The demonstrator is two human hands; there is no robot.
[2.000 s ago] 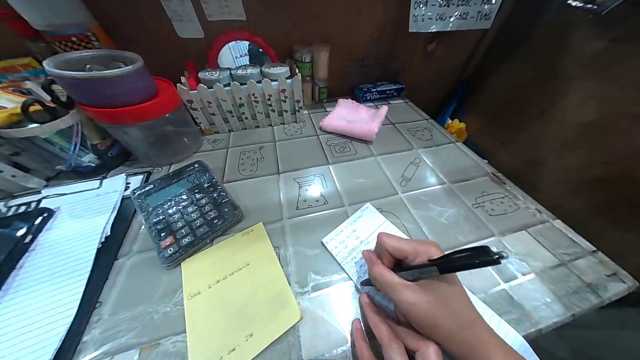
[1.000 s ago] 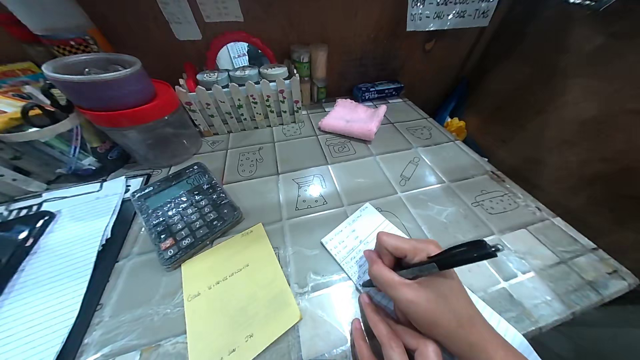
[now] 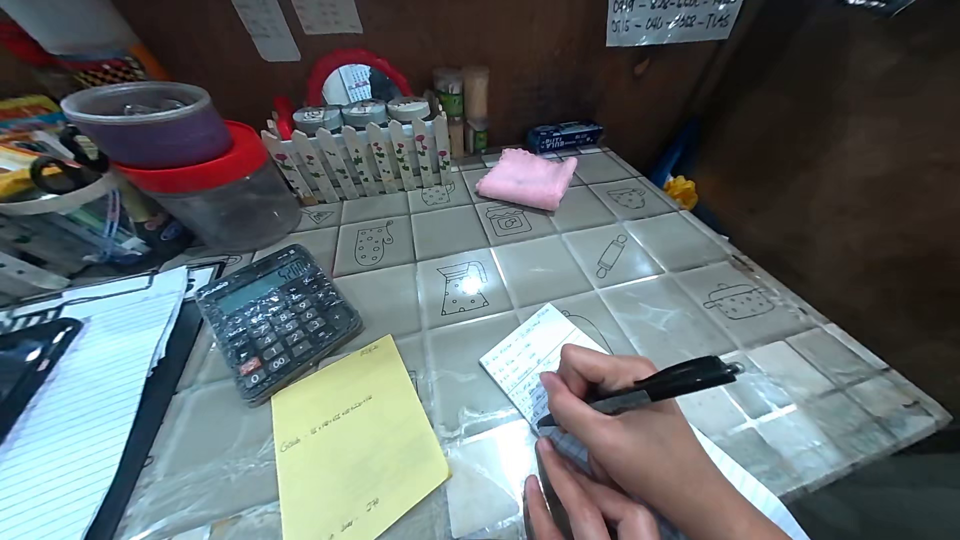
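Observation:
A black pen (image 3: pixel 679 381) is gripped in my right hand (image 3: pixel 626 424), its tip down on a small white paper with handwriting (image 3: pixel 536 360). Below it, my left hand (image 3: pixel 589 499) lies at the paper's lower part with fingers spread; much of it is hidden behind my right hand. To the left lies a yellow sheet with some handwriting (image 3: pixel 356 450). A black calculator in clear plastic wrap (image 3: pixel 277 322) touches that sheet's top left corner.
A clipboard with lined paper (image 3: pixel 97 375) lies far left, a black object on it. Behind stand a red-lidded clear jar (image 3: pixel 232 199), a purple tub (image 3: pixel 150 127) and a small picket-fence holder (image 3: pixel 367 161). A folded pink cloth (image 3: pixel 527 178) and blue box (image 3: pixel 564 136) sit at the back.

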